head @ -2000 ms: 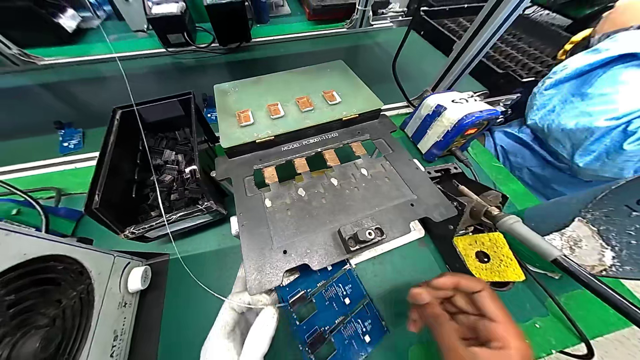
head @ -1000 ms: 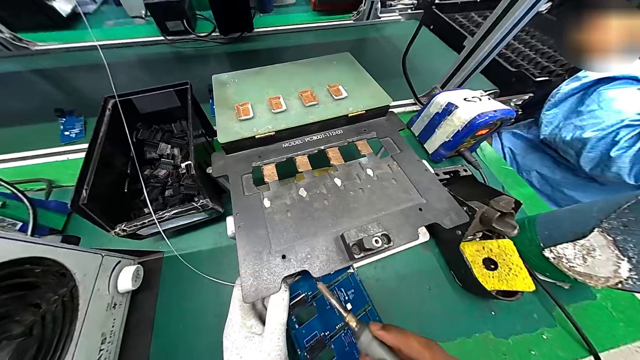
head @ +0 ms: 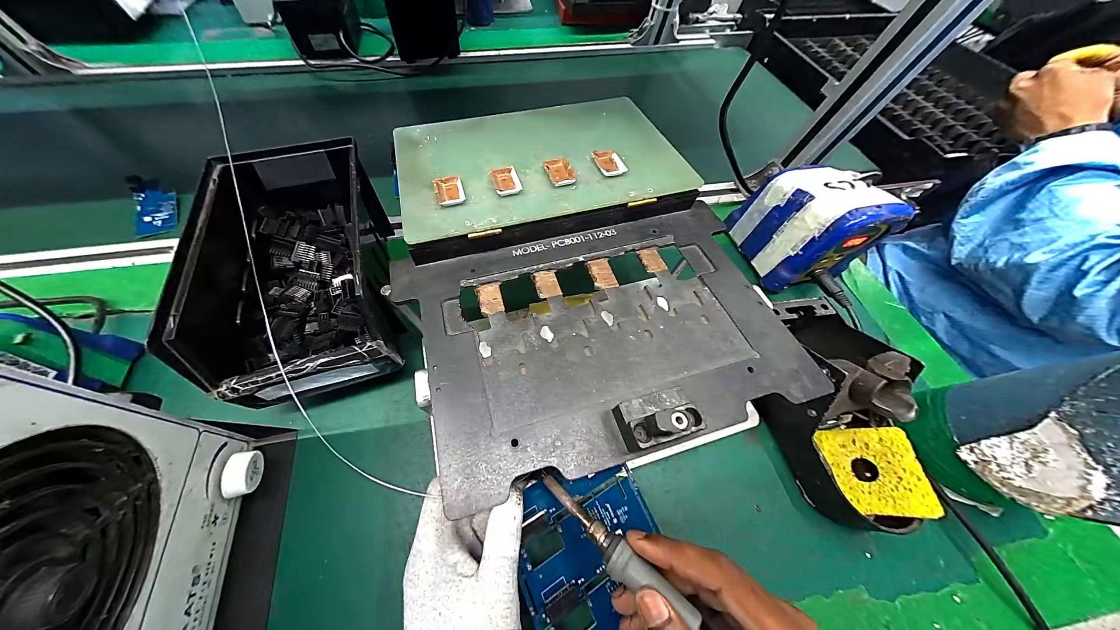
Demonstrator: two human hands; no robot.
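My right hand (head: pixel 691 582) grips a soldering iron (head: pixel 643 573), its tip at the top of a blue circuit board (head: pixel 626 507), by the notch in the front edge of a dark metal fixture plate (head: pixel 577 411). My left hand (head: pixel 464 560), in a white glove, is closed at the board's left edge beside that notch; its fingertips are partly hidden. Thin solder wire (head: pixel 302 407) runs down to the left hand. Behind the plate stands the fixture's pale green lid (head: pixel 542 122) with several copper-coloured pads.
A black bin (head: pixel 223 350) of small black parts stands left, a fan unit (head: pixel 188 490) near left. On the right are a yellow sponge (head: pixel 884 490) in an iron stand, a blue soldering station (head: pixel 805 219) and a grey-green duct (head: pixel 980 420). A co-worker in blue sits beyond.
The right hand was empty two seconds ago; it took hold of the soldering iron, which stood in the stand, and brought it left to the board. The left hand has stayed near the notch.
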